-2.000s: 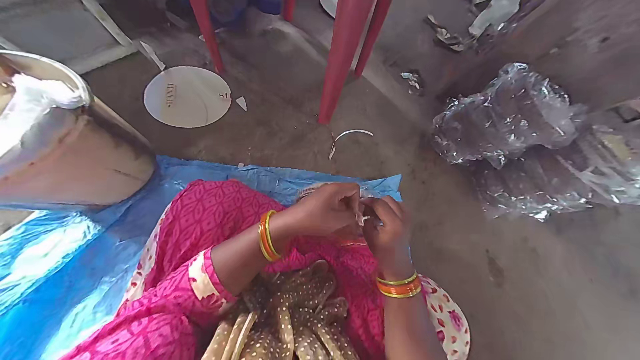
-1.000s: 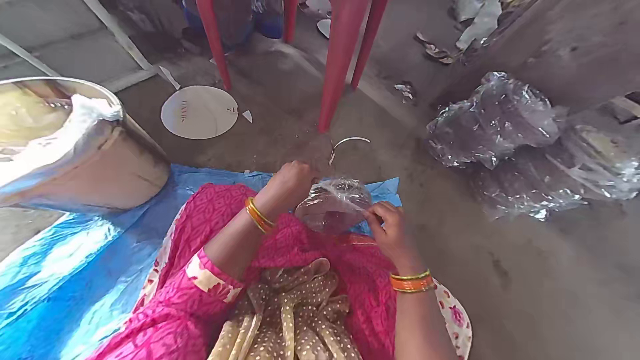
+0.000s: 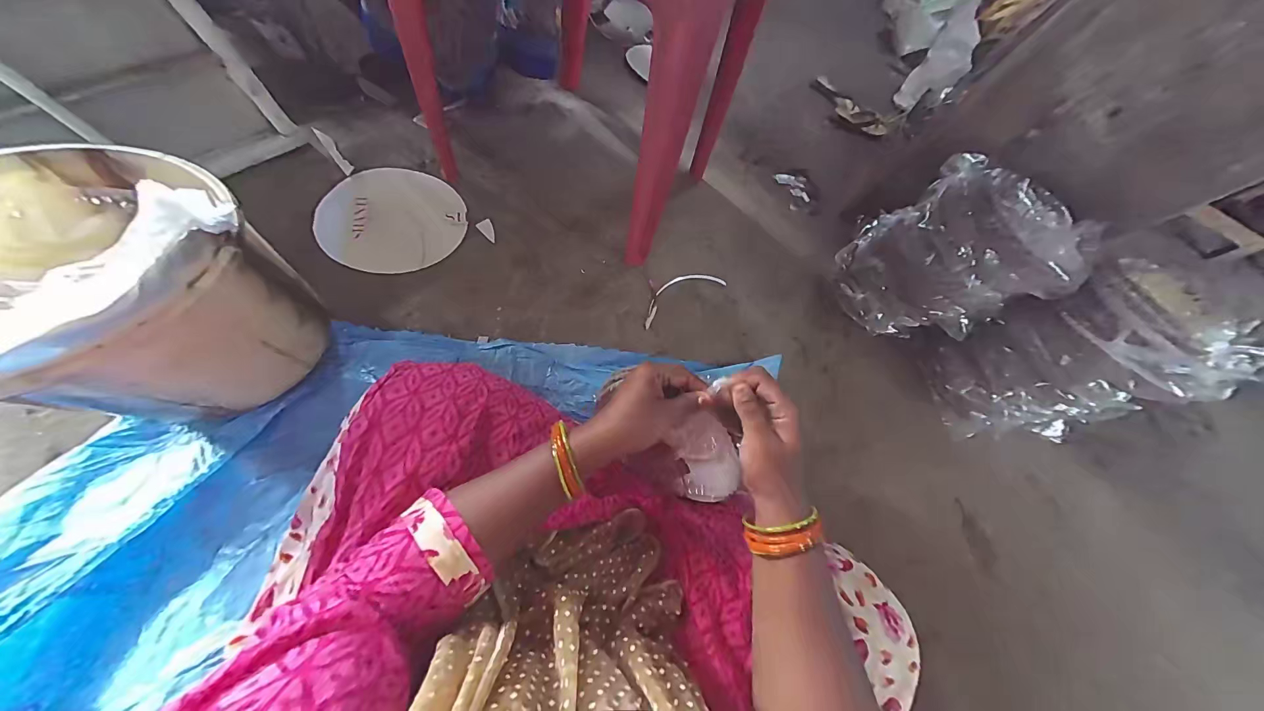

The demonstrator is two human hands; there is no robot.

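My left hand and my right hand are close together over my lap, fingertips pinching the gathered top of a clear plastic bag. Its lower part hangs between the hands, with something pale and rounded inside that I cannot make out. Another rounded thing, partly hidden, shows behind my left hand. Bangles circle both wrists. Beneath lies the pink patterned cloth over my legs.
A large metal container with white plastic at its rim stands left on a blue plastic sheet. Ahead are a white disc and red chair legs. Filled clear plastic bags lie at the right.
One second ago my hands were apart with the clear bag spread between them. Now they have come together at its top, and the bag hangs below.
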